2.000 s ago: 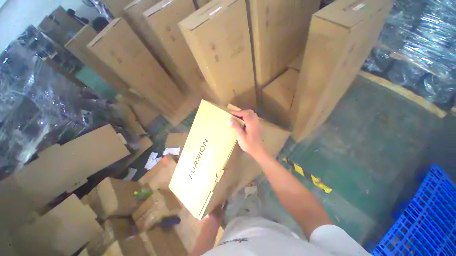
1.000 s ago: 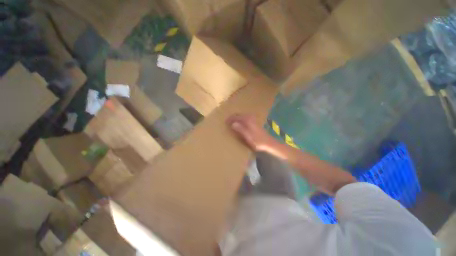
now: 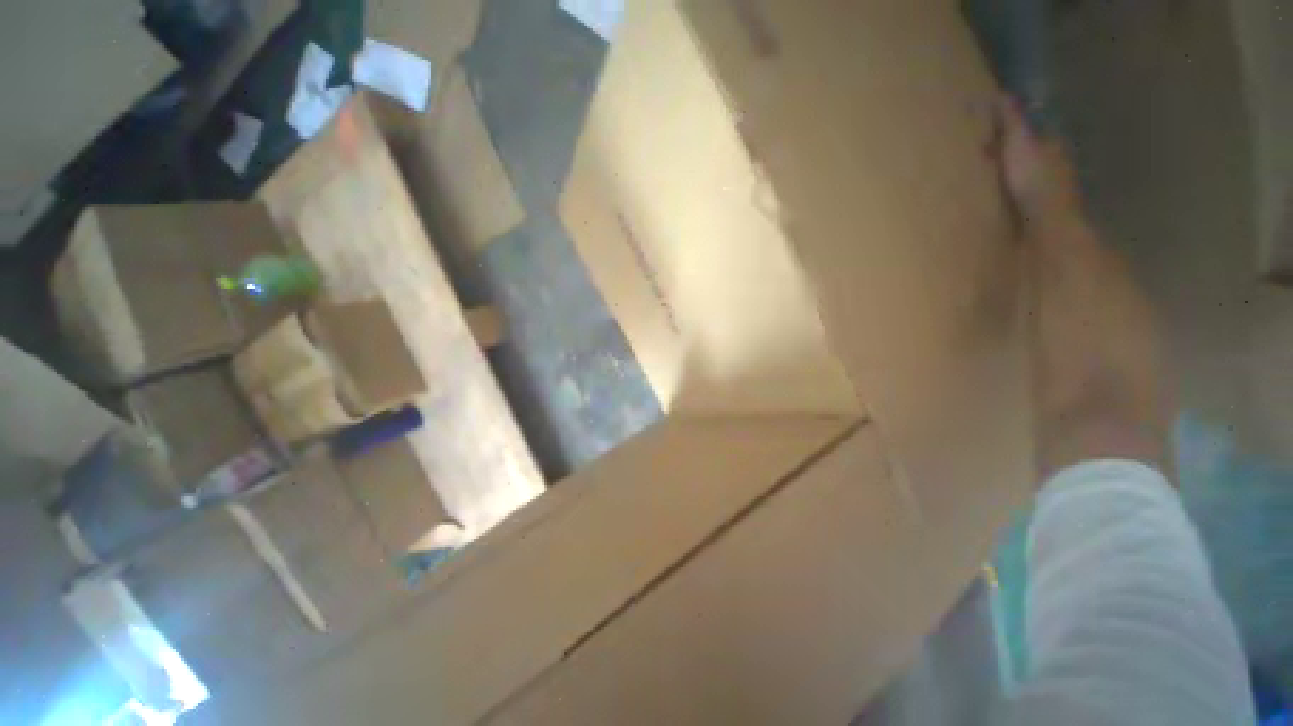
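A large brown L-shaped carton [image 3: 908, 284] fills the middle and right of the head view, close to the camera, with its long arm running down to the lower left. My right hand [image 3: 1032, 163] is on the carton's far right edge; the hand is blurred and its fingers are partly hidden, but it holds the edge. My left hand is not in view.
Open scrap boxes [image 3: 185, 284] lie jumbled on the left, with a green item [image 3: 277, 278] and a dark blue roll [image 3: 376, 431] among them. White papers [image 3: 392, 74] lie on the floor at the upper left. Brown cardboard stands at the right edge.
The carton has come closer and turned, and now fills much more of the view. My right hand has moved right and up to its far edge. The blue pallet has almost left the view.
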